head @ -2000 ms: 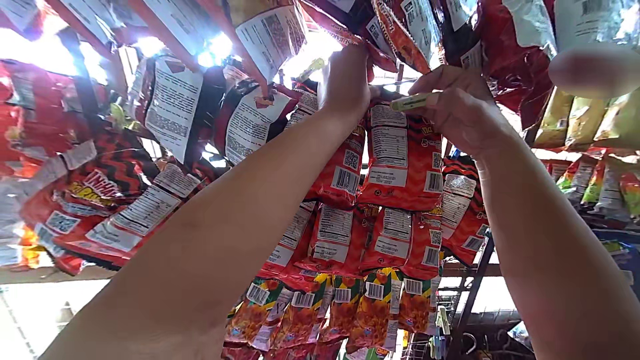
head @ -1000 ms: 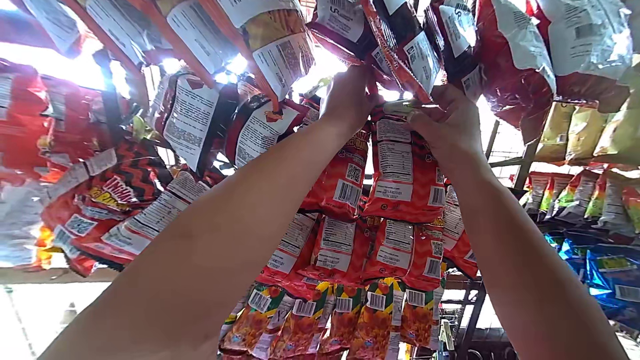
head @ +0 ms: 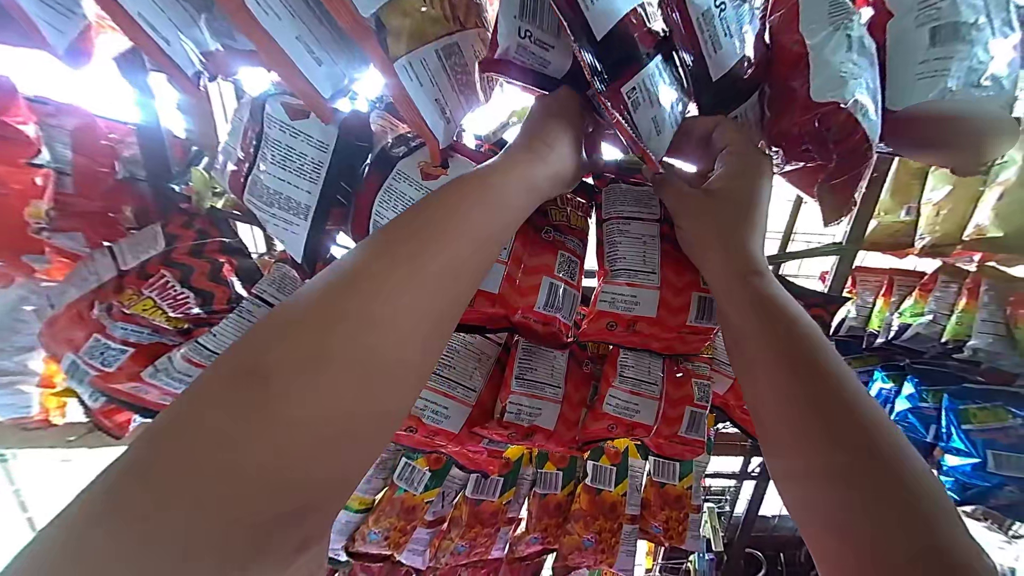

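Observation:
Both my arms reach up to the top of a hanging column of snack bags. My left hand [head: 560,136] is bent at the upper edge of a red snack bag [head: 552,264], its fingertips hidden behind the wrist and a dark bag. My right hand [head: 716,180] pinches the top edge of the neighbouring red snack bag [head: 648,272], thumb on the near side. A narrow orange-red strip [head: 612,120] runs down between the hands from the dark bags above. More red bags [head: 536,384] hang below, then green and orange snack packs [head: 600,504].
Large snack bags with white back labels [head: 292,168] hang overhead and to the left. A black and red bag [head: 160,320] tilts at the left. At the right hang yellow bags [head: 896,204], small striped packs [head: 920,308] and blue bags [head: 984,440]. Dark metal bars [head: 860,216] stand behind.
Two seconds ago my right hand was at a small pale green strip, its fingers raised above the red bag; now it is lower, pinching at the bag's top edge. My left hand stays near the same spot.

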